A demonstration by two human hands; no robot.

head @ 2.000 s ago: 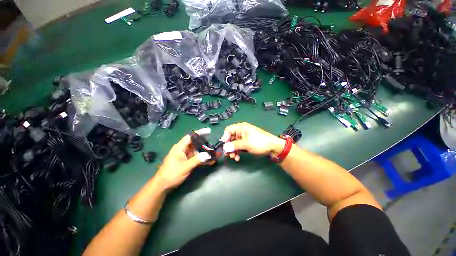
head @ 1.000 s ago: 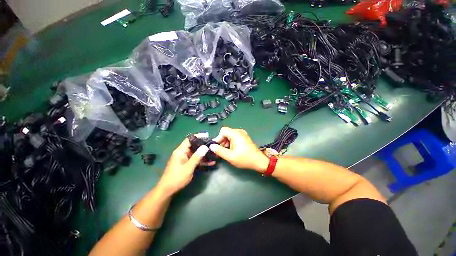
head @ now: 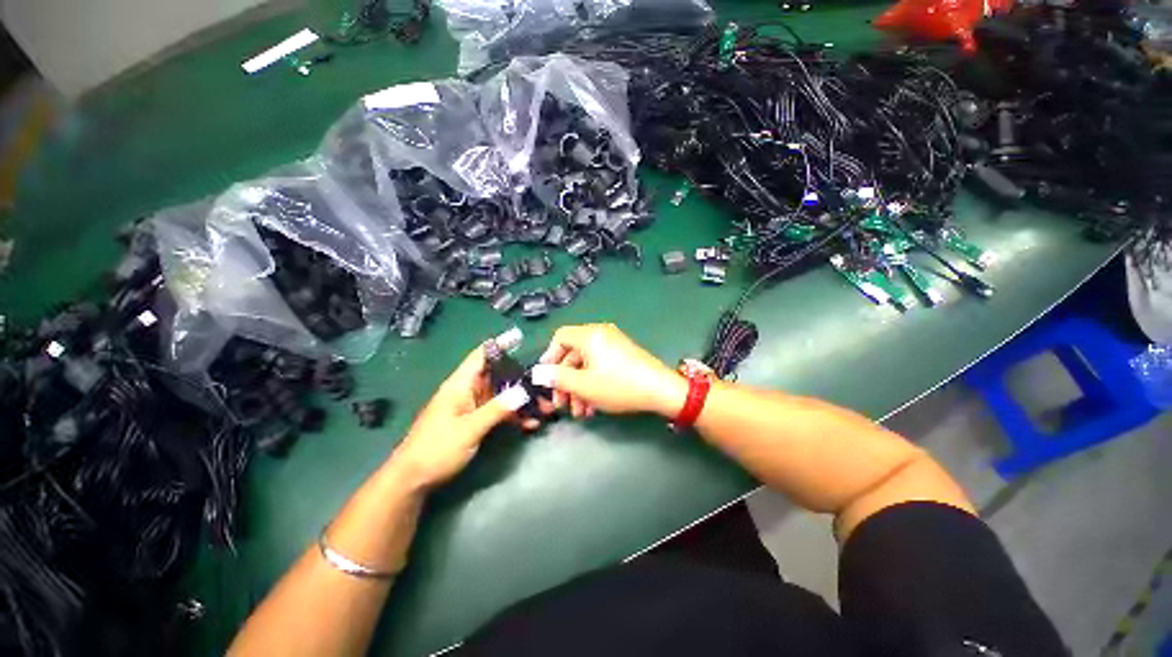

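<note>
My left hand (head: 460, 417) and my right hand (head: 602, 375) meet above the green table in front of me. Between their fingertips they hold a small black housing (head: 519, 384), mostly covered by the fingers. My left hand grips it from the left, and my right thumb and fingers press on its right side. White coverings show on some fingertips. A folded black cable (head: 733, 347) lies just behind my right wrist and runs back to the cable pile. Whether a circuit board sits in the housing cannot be seen.
Assembled units with cables (head: 116, 449) are heaped at left. Clear bags (head: 289, 212) and loose curved shell pieces (head: 521, 272) lie behind my hands. Black cables (head: 823, 128) with green circuit boards (head: 874, 280) are piled behind right. A red bag (head: 945, 18) is far right; a blue stool (head: 1073, 392) stands beyond the table edge.
Two seconds ago the housing was more visible and tilted; now the fingers have closed around it. My right hand has moved slightly left. The view has shifted a little.
</note>
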